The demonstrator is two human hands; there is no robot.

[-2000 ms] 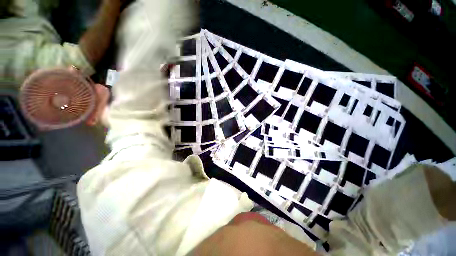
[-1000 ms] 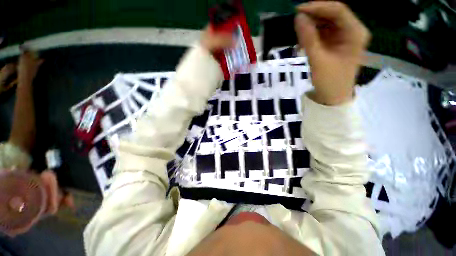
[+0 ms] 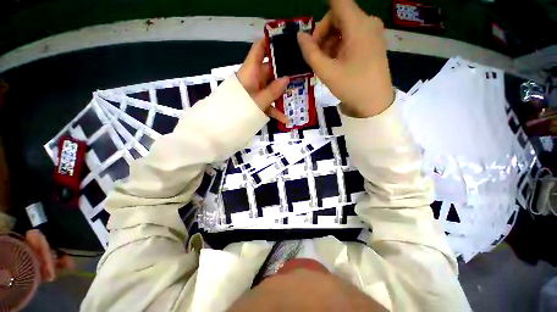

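Note:
My left hand (image 3: pixel 261 76) holds a red handheld device (image 3: pixel 302 103) upright in view, black window end up, above the sheets. A black square film (image 3: pixel 287 55) lies over its window. My right hand (image 3: pixel 351 58) is at the window's right edge with thumb and fingers close together at the film; whether it grips the film is hidden. White die-cut sheets with rows of black squares (image 3: pixel 297 194) are spread in front of me. A second red device (image 3: pixel 69 164) lies on the fanned sheets at the left.
A heap of white backing sheets (image 3: pixel 455 134) lies at the right. A pale rail (image 3: pixel 152 30) and green belt run behind, with another red device (image 3: pixel 418 13). A person's hand (image 3: pixel 41 253) and a pinkish fan (image 3: pixel 13 274) are at lower left.
My left hand has brought the red device nearer the view's middle, window facing up. My right hand has moved left onto its window. Earlier, my left arm reached far left.

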